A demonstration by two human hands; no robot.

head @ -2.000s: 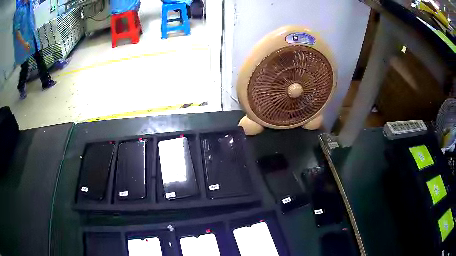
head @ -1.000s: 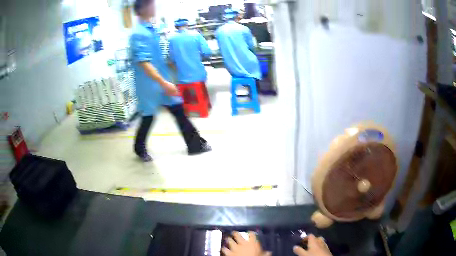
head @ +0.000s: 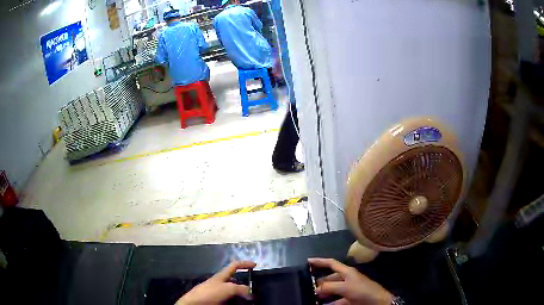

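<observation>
A dark slab that looks like a smartphone (head: pixel 281 287) lies between my hands at the bottom edge of the view. My left hand (head: pixel 223 287) pinches a thin upright edge at its left side. My right hand (head: pixel 345 285) pinches a similar edge at its right side. I cannot tell whether these edges belong to one phone or to two. The black phone tray (head: pixel 173 289) shows dimly left of my left hand. The lower parts of the hands, phone and tray are cut off.
A beige fan (head: pixel 411 184) stands right of my right hand against the white pillar (head: pixel 393 71). A black block (head: pixel 27 244) is at the far left. Beyond the bench edge, two blue-coated people sit on red and blue stools, and a leg shows beside the pillar.
Two seconds ago no hands showed; one second ago they reached over the tray. Now the fingers pinch the dark edges. The view has tilted up since the first frame. The walking person has moved right, behind the pillar.
</observation>
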